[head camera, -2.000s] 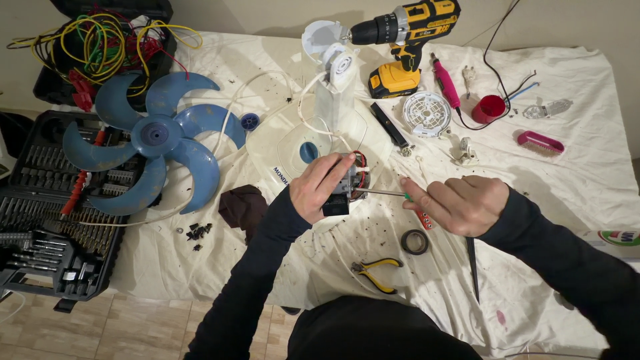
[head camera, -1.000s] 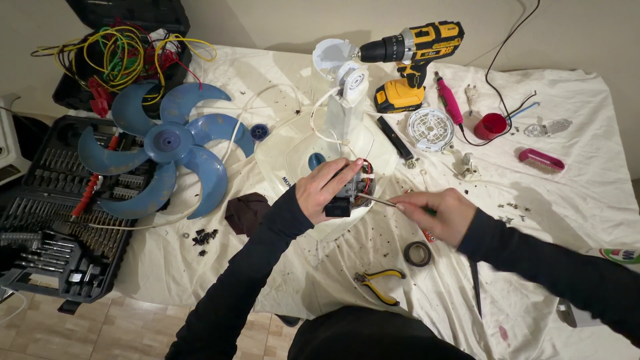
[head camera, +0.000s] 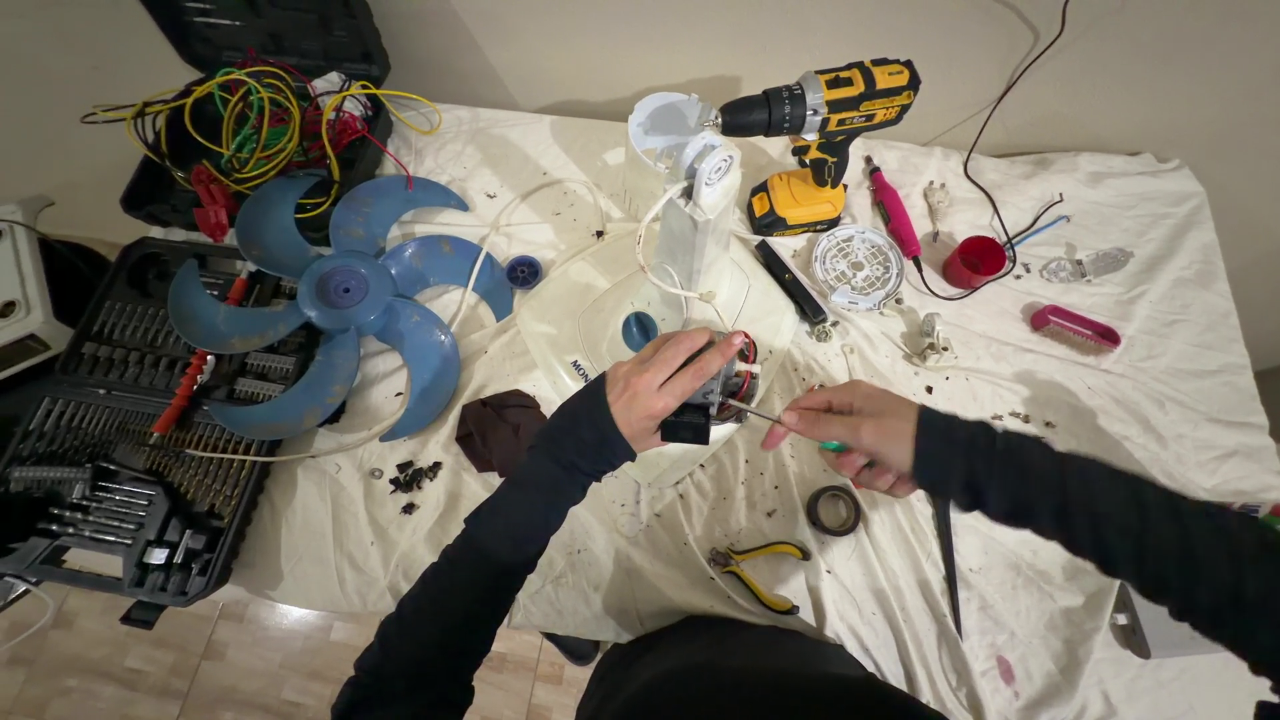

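Note:
My left hand [head camera: 665, 385] is closed over an electric fan motor [head camera: 715, 378] with a black block on its near side and red wires at its right. The motor is held above the cream fan base [head camera: 590, 290]. From the right, my right hand [head camera: 850, 435] grips a screwdriver [head camera: 755, 411] with a thin metal shaft and a partly hidden green handle. The shaft's tip meets the right side of the motor. Behind the motor rises the fan's white stand [head camera: 695, 240], with a white cable beside it.
Blue fan blades [head camera: 345, 290] and an open bit case [head camera: 130, 400] lie left. A cordless drill [head camera: 820, 110] stands behind. Pliers [head camera: 765, 575], a tape roll [head camera: 833, 510], a brown cloth [head camera: 500, 430], a pink rotary tool [head camera: 892, 210] and a round white grille part [head camera: 857, 267] surround the work.
My right hand has changed its hold on the screwdriver, its fingers now nearer the shaft. My left hand still holds the motor in about the same place.

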